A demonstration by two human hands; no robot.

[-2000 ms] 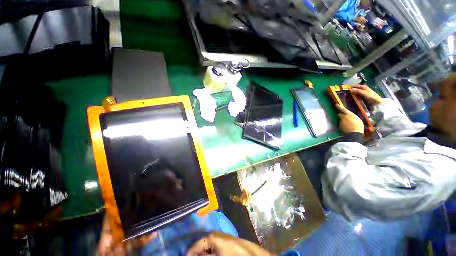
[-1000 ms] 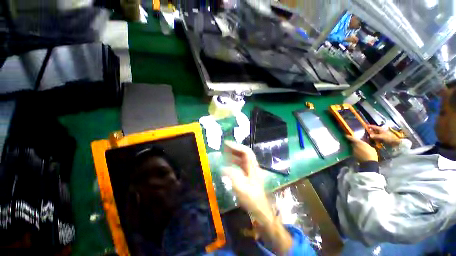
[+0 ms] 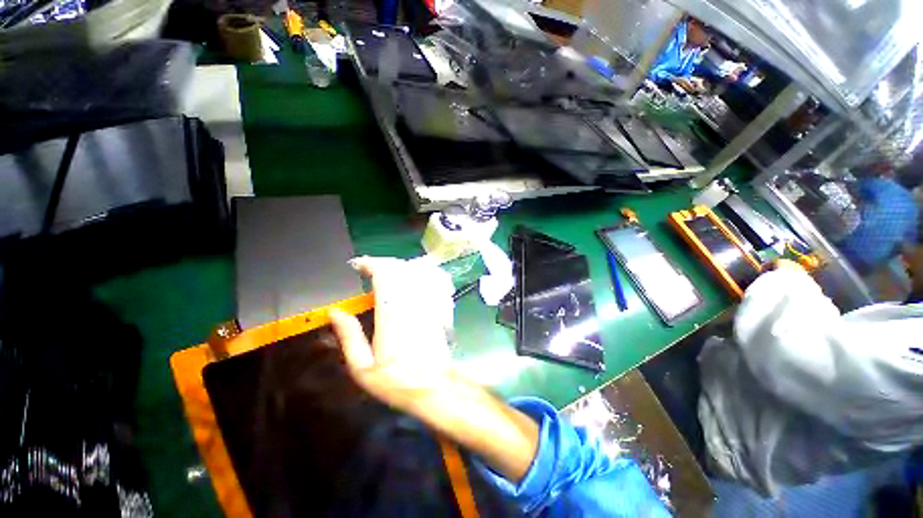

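The orange jig [image 3: 198, 410] lies low in front of me, its bottom cut off by the picture's edge. A dark glossy panel [image 3: 294, 435] sits inside its frame. My right hand [image 3: 390, 354] is over the jig's upper right corner, with thumb and fingers around a white cloth [image 3: 417, 309]. The hand and cloth hide that corner and part of the right side. My left hand is not in view.
A grey pad [image 3: 291, 248] lies behind the jig. A squat white container [image 3: 450, 235], another cloth [image 3: 496, 275] and dark panels [image 3: 559, 304] are right of it. Dark stacked panels [image 3: 71, 354] stand left. A neighbour's sleeve [image 3: 830, 349] is at the right, near another orange jig [image 3: 698, 243].
My right hand has moved left from beside the cloths to the jig's corner, and one white cloth is now in it. The jig shows lower in the picture. The neighbour's arm has moved.
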